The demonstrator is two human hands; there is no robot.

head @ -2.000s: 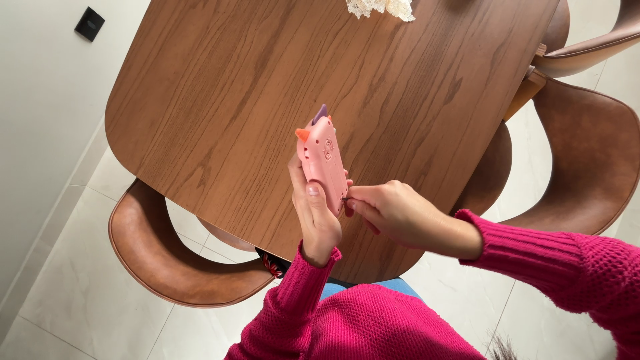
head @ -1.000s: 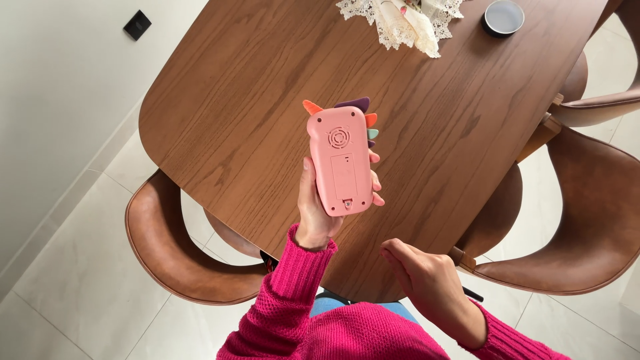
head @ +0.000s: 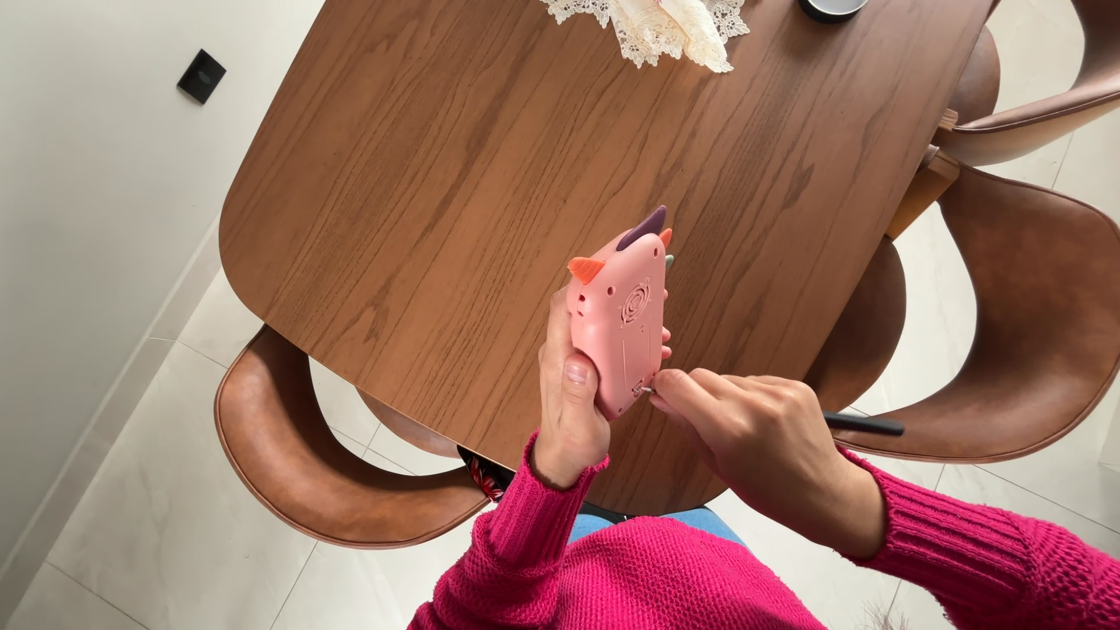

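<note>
Above the table edge, my left hand [head: 570, 394] holds a pink plastic electronic toy [head: 621, 324] tilted, its back with a round speaker grille and battery cover turned toward my right hand. An orange horn and a purple crest stick out of the toy's top. My right hand [head: 761, 437] has its fingertips closed on a thin metal tip at the screw hole near the toy's lower end. A black rod-like handle [head: 866, 424] sticks out behind that hand; whether it belongs to the same tool is hidden by the hand.
The wooden table [head: 490, 219] carries a cream lace cloth [head: 674, 31] and a round dark-rimmed container [head: 831, 7] at its far side. Brown leather chairs stand at the left [head: 324, 472] and right [head: 1024, 306]. A black wall plate [head: 201, 77] is on the wall.
My right hand has come up from below, apart from the toy, to the toy's lower end. The toy, its back facing the camera a second ago, is now turned sideways.
</note>
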